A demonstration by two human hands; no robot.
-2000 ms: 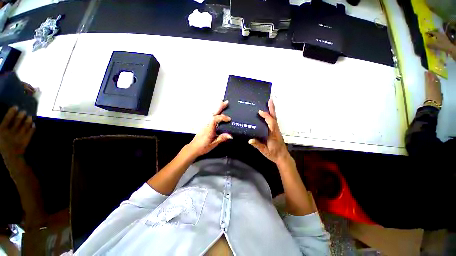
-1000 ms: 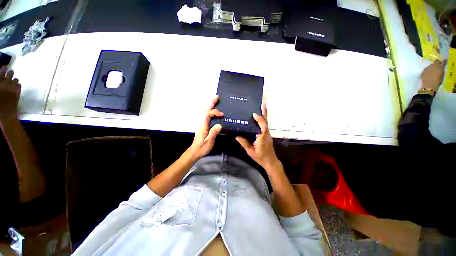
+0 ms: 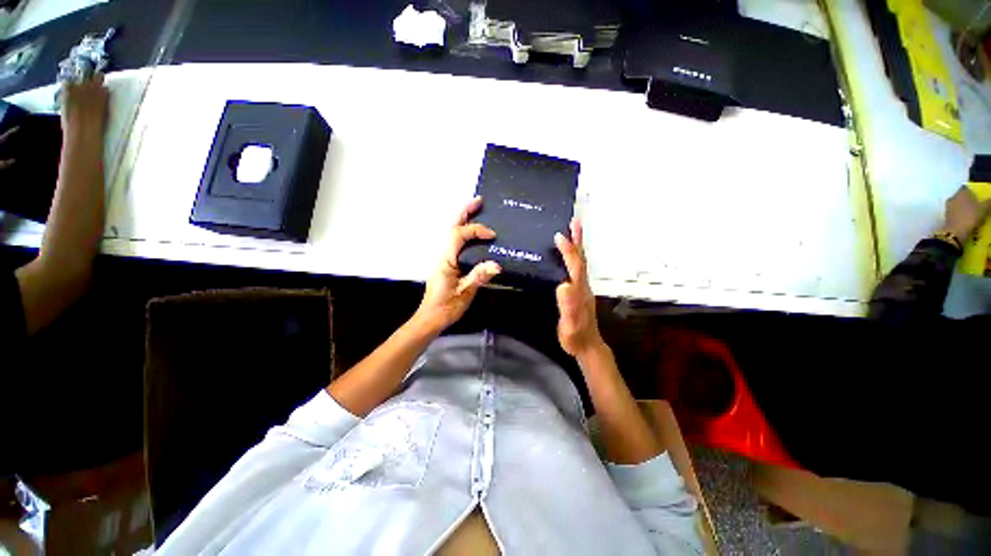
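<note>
A black box or cover with pale lettering (image 3: 525, 206) is held at the table's front edge, lettered face up. My left hand (image 3: 459, 269) grips its left side, thumb near the lower edge. My right hand (image 3: 573, 285) is at its right side, fingers along the edge. No device shows on it. An open black box base (image 3: 293, 179) stands on the white tabletop to the left. A small pale rounded square device (image 3: 254, 164) sits in its tray.
Black lettered pieces (image 3: 695, 65) lie at the back right of centre, beside metal-looking brackets (image 3: 543, 46). White crumpled tissue (image 3: 419, 26) lies at the back. A neighbour's arm (image 3: 78, 179) reaches over the left side. Another neighbour's hand (image 3: 963, 215) is at yellow packages (image 3: 924, 71) on the right.
The held black box stays between my hands, with my right thumb now drawn in along its side. The left neighbour's arm has reached towards the crumpled plastic. The right neighbour's hand has moved down and right.
</note>
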